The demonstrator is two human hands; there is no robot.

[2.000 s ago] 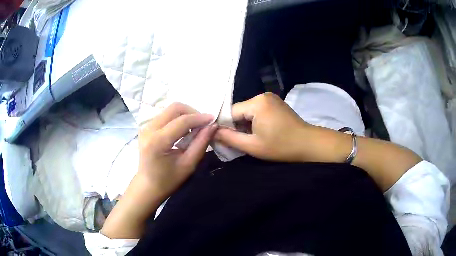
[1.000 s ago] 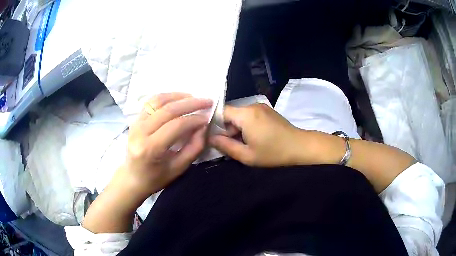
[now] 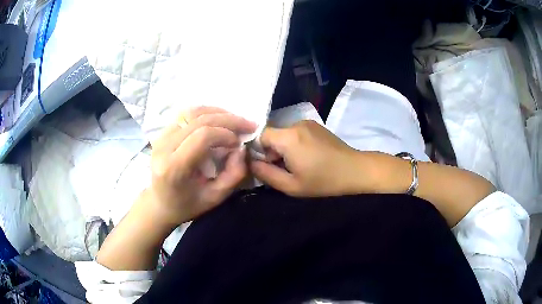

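A quilted panel (image 3: 134,68) with diamond stitch lines hangs from the table towards my lap, with smooth white cloth over its right part. My left hand (image 3: 199,163) pinches the panel's lower edge between thumb and fingers. My right hand (image 3: 309,159) is right beside it and grips the lower right corner of the same cloth. The fingertips of both hands almost touch. The fold of cloth between them is partly hidden by the fingers.
Loose white and cream cut pieces (image 3: 59,190) lie below the table edge at left. A stack of white pieces (image 3: 475,101) lies at right. The ruled grey table edge (image 3: 71,80) and a blue cord are at upper left. White cloth (image 3: 377,116) lies beyond my right hand.
Both hands have shifted a little left since two seconds ago and still pinch the cloth. The cloth edge between the fingertips, upright a second ago, now looks folded over at the corner.
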